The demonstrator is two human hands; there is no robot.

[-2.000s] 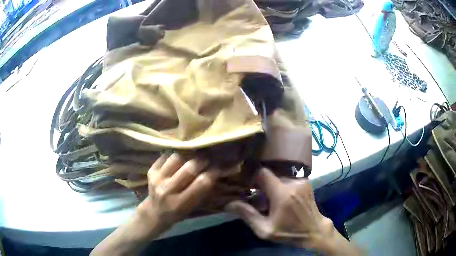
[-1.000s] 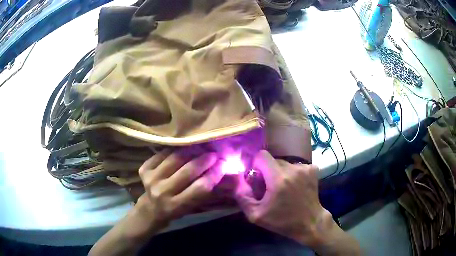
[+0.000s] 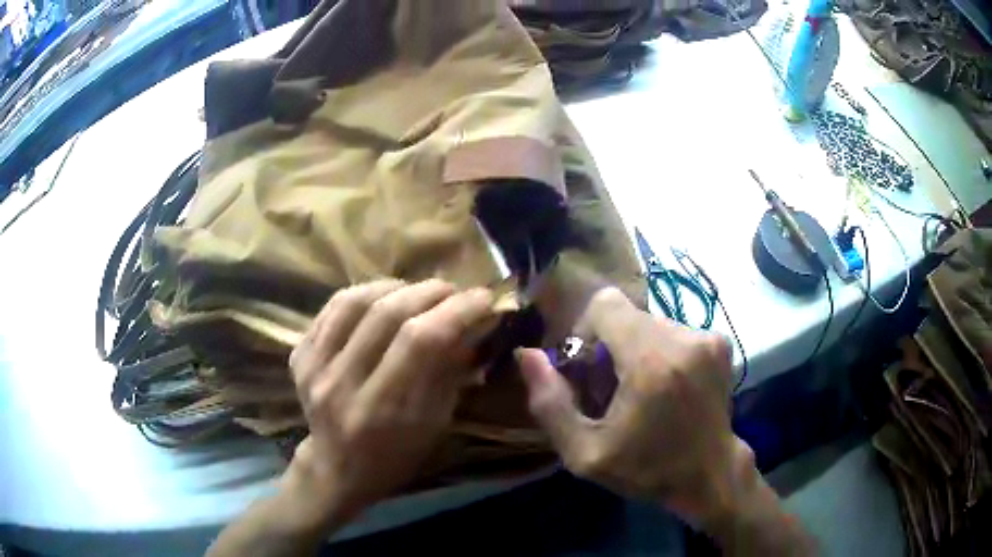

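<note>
A tan-brown canvas tote bag (image 3: 326, 196) lies on a floppy stack, with a reddish-brown leather band (image 3: 498, 160) near its right side. My left hand (image 3: 381, 359) pinches the bag's edge at the zipper end (image 3: 507, 296). My right hand (image 3: 653, 397) is just right of it, closed around a small purple lighter (image 3: 587, 370) with a shiny metal top. No flame or glow shows. The lighter is partly hidden by my fingers.
Strap loops (image 3: 141, 316) hang off the stack's left side. Teal-handled scissors (image 3: 680, 292) lie right of the bag. Farther right are a dark round disc (image 3: 785, 252) with a pen-like tool (image 3: 794, 226), cables, a speckled chain heap (image 3: 865, 152) and a light blue bottle-like object (image 3: 807, 60).
The pink-violet glow seen a second ago is gone. My left hand has moved up and right to the zipper end. My right hand has shifted slightly right, and the bag's edge is lifted and folded.
</note>
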